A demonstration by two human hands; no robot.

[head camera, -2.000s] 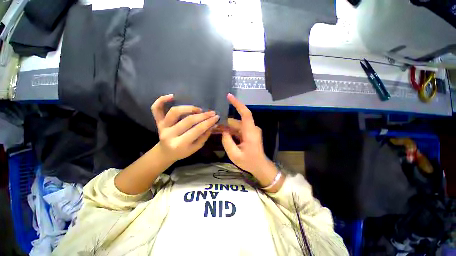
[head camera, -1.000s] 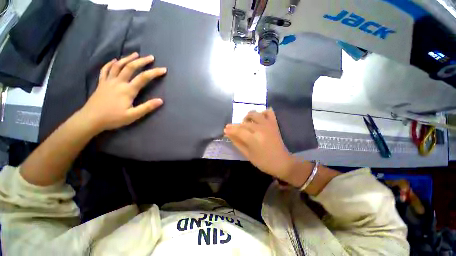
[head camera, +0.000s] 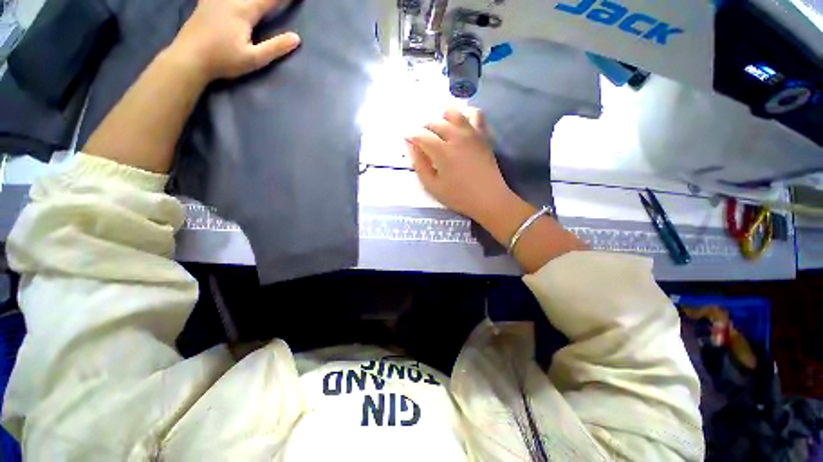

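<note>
A large dark grey garment panel (head camera: 302, 171) lies left of the needle, its lower end on the table's front edge. My left hand (head camera: 226, 36) lies on the panel with thumb spread, its fingertips cut off by the top edge. My right hand (head camera: 456, 158) is on the white table just below the machine head, fingers bent; whether it holds anything is unclear. A smaller dark grey cut piece (head camera: 523, 117) lies under the machine arm, partly behind my right hand and wrist. The white JACK sewing machine (head camera: 623, 27) is above, its needle area (head camera: 420, 41) in strong glare.
Dark teal snips (head camera: 664, 227) and red and yellow scissors loops (head camera: 749, 226) lie at the right of the table. Folded dark cloth (head camera: 63, 72) is at far left. A blue crate (head camera: 758, 316) with dark cloth stands below right. A ruler scale (head camera: 415, 227) runs along the front.
The large panel has shifted and turned on the table, its narrow end now pointing toward me. My left hand has moved up with it. My right hand has moved up toward the machine head.
</note>
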